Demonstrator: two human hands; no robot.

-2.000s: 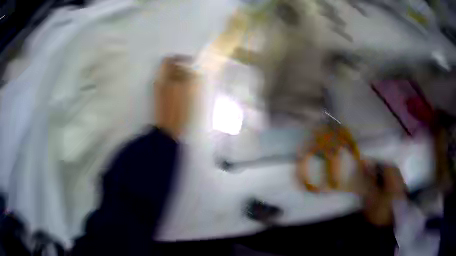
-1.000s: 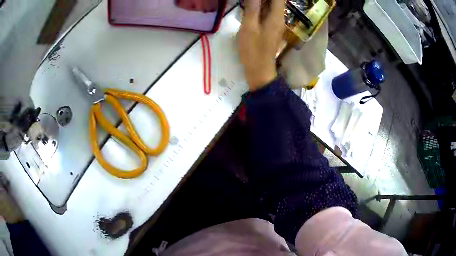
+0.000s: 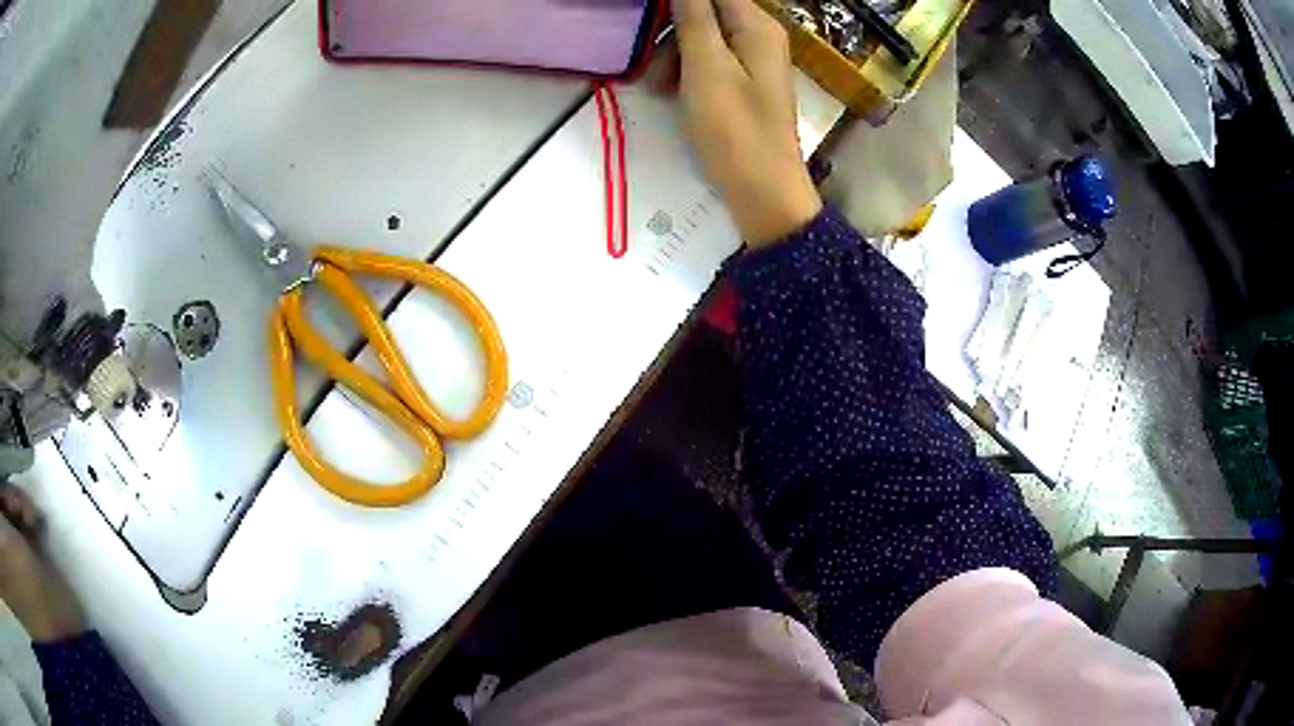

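My right hand (image 3: 745,121) reaches to the table's far edge, between the phone and the parts box; its fingertips are at the top of the picture, and what they touch is unclear. The phone (image 3: 490,31), in a red case with a red strap, is cut off by the top edge. Orange-handled scissors (image 3: 376,376) lie on the white machine table (image 3: 468,489), blades pointing up and left. My left hand (image 3: 31,574) is at the left edge beside the needle area, partly cut off.
The yellow parts box (image 3: 866,85) holds metal bits. The machine's needle area (image 3: 107,376) is at left. A blue bottle (image 3: 1043,213) and white pieces (image 3: 1008,341) lie on a low side table. A green crate (image 3: 1249,426) stands at the right edge.
The first frame is blurred, with the scissors near my right hand. Since the second frame, the view has shifted slightly and my right hand is closer to the phone's end, farther from the parts box.
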